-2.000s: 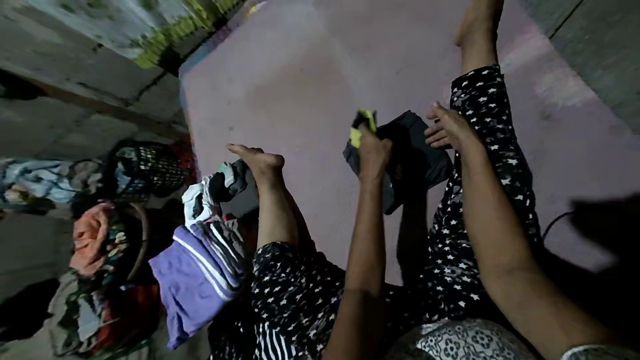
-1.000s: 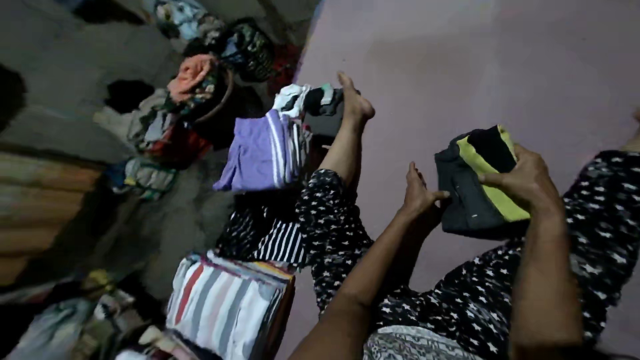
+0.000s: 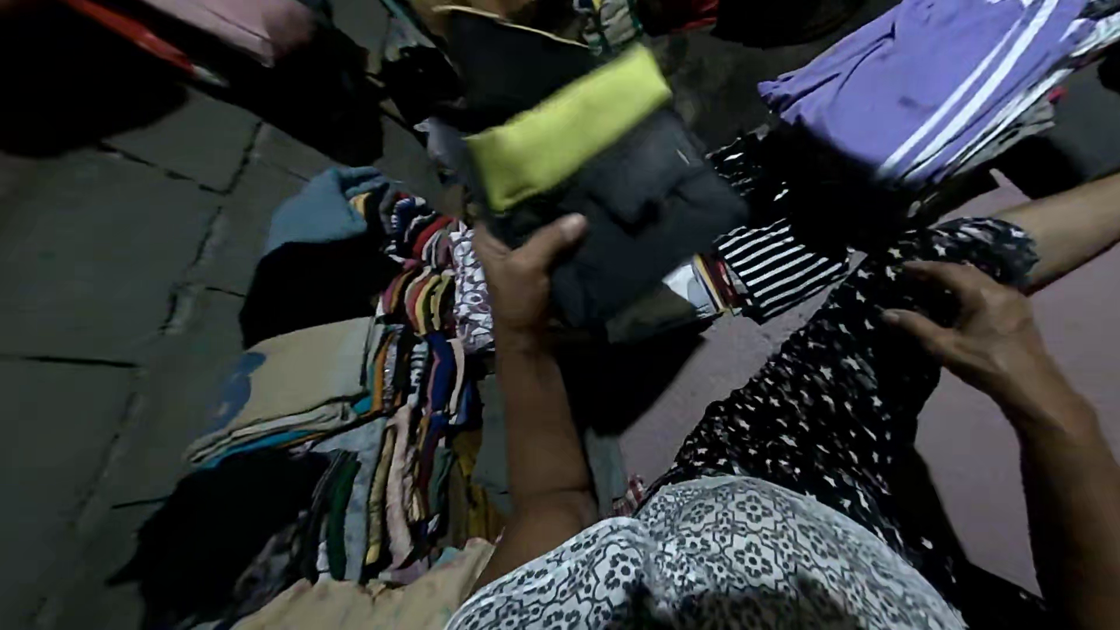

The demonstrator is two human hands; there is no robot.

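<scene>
My left hand [image 3: 525, 271] grips a folded dark grey garment with a yellow band [image 3: 604, 192] by its lower left edge, thumb on top, and holds it up at the upper middle. My right hand [image 3: 971, 328] holds nothing; its fingers are apart over the knee of my black patterned trousers [image 3: 805, 385]. Behind the garment, partly hidden, lies a striped stack of folded cloth [image 3: 779, 267]. A pile of folded purple clothes with white stripes [image 3: 919, 79] is at the upper right.
Rows of folded clothes [image 3: 420, 376] stand on the left, with a folded cream cloth [image 3: 306, 367] and a blue cloth [image 3: 324, 210] beside them. Grey floor with cracks [image 3: 175, 289] lies at far left; a pink floor surface [image 3: 971, 455] is under my legs.
The view has swung far to the left, onto the clothes piles. The folded garment, between both hands one second ago, is now in my left hand alone; my right hand has let go.
</scene>
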